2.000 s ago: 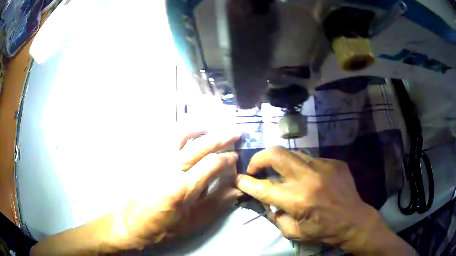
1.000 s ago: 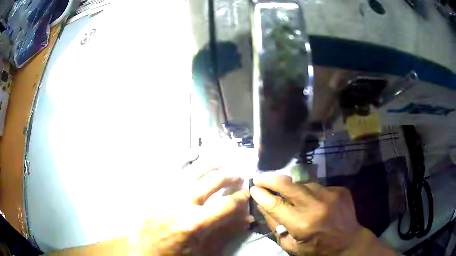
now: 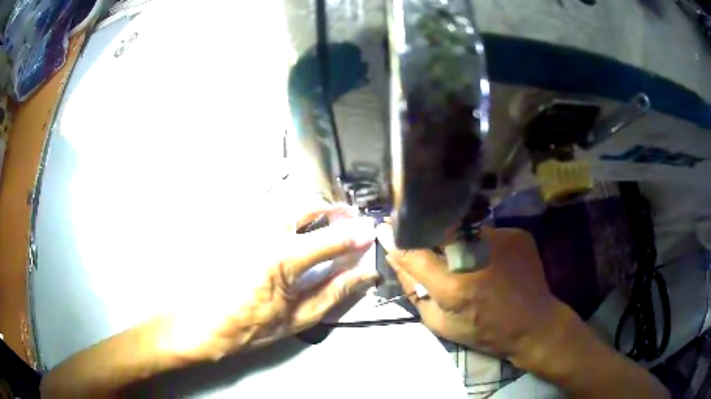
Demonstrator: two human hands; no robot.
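Plaid cloth in navy, white and purple-brown lies on the machine bed right of the needle area and shows again below my right wrist. A narrow dark edge of it runs between my hands. My left hand holds this edge from the left, its fingertips near the presser foot, partly washed out by glare. My right hand pinches the cloth from the right, fingertips close to the left ones and partly behind the metal guard. A small pale thing shows at its fingers. The needle is hidden.
The white machine head with a teal stripe fills the upper right, with a yellow ridged knob. Black-handled shears lie right of the cloth. An orange-brown board and a plastic-bagged item are at the left.
Both hands have moved up towards the presser foot, and the right hand now covers more cloth. The camera view has shifted. Cloth now shows below the right wrist.
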